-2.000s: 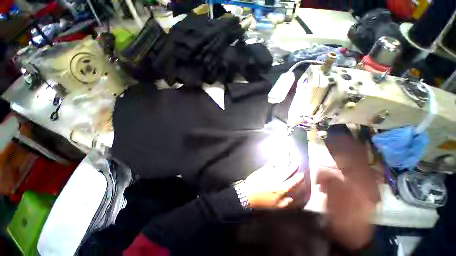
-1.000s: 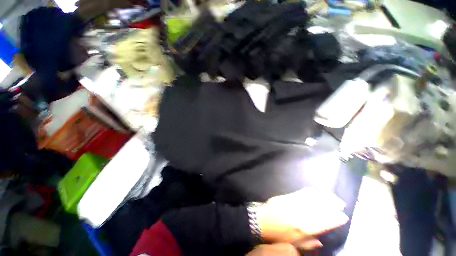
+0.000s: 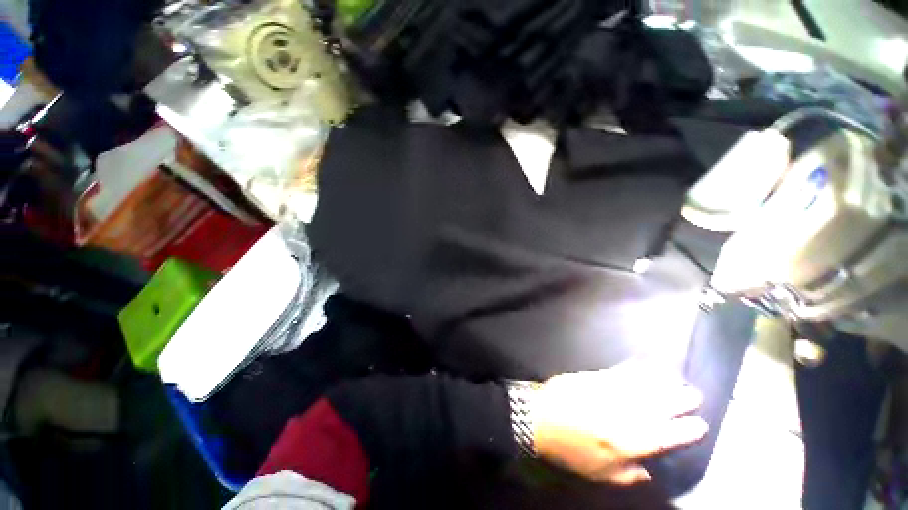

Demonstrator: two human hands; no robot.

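A large black garment panel (image 3: 478, 249) lies flat across the table, left of the sewing machine head (image 3: 821, 229), with folds running toward the needle area. The machine lamp (image 3: 739, 181) throws strong glare there, which hides the needle and presser foot. My left hand (image 3: 607, 423), with a metal band at the wrist, lies palm down on the black cloth in front of the machine. Glare washes out its fingers; two fingertips show apart. No grip on the cloth shows. My right hand is not in view. A dark strip (image 3: 846, 418) lies right of the needle area.
A dark heap of black pieces (image 3: 558, 60) lies behind the panel. Another machine's cream part (image 3: 274, 60) stands at the upper left. Left are a red basket (image 3: 214, 234), a green stool (image 3: 164, 314) and a blue crate (image 3: 204, 438) holding white (image 3: 234, 314) and black pieces.
The view has swung left and the machine now sits farther right. My right hand, blurred at the machine earlier and at the bottom edge later, is gone. My left hand stays on the cloth.
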